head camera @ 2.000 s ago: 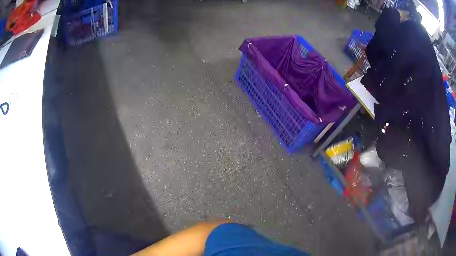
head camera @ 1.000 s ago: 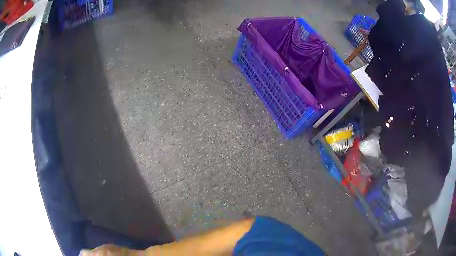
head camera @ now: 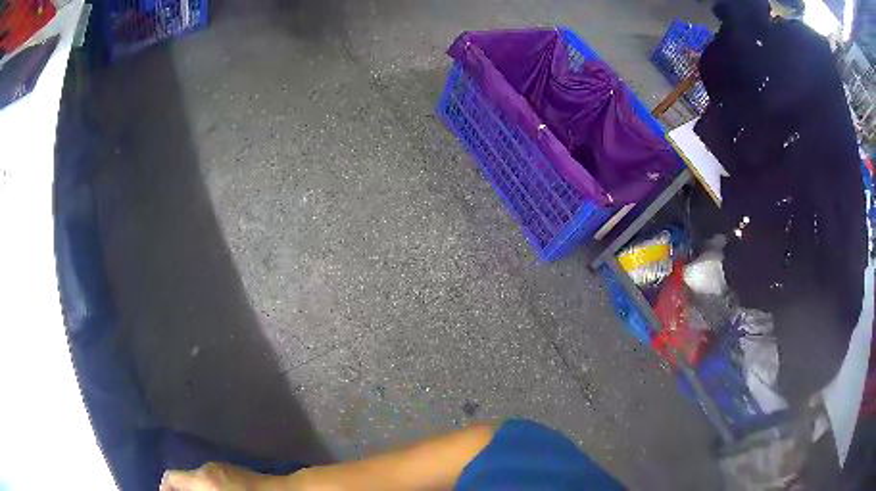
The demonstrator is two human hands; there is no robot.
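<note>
My right hand is at the bottom left, at the end of a bare forearm from a blue sleeve. It is partly cut off by the lower edge, and its fingers and anything in them cannot be made out. Dark navy cloth, perhaps a jacket, lies just beside and above the hand. Dark cloth also runs down along the edge of the white table. My left hand is not in view.
A blue crate lined with purple cloth stands on the grey speckled floor. A large dark garment heap is at right, above a shelf with bags. A dark flat rectangle lies on the table.
My right hand has come into view at the bottom left, and more dark cloth shows beside it. The view has shifted, so the lined crate sits higher in the picture.
</note>
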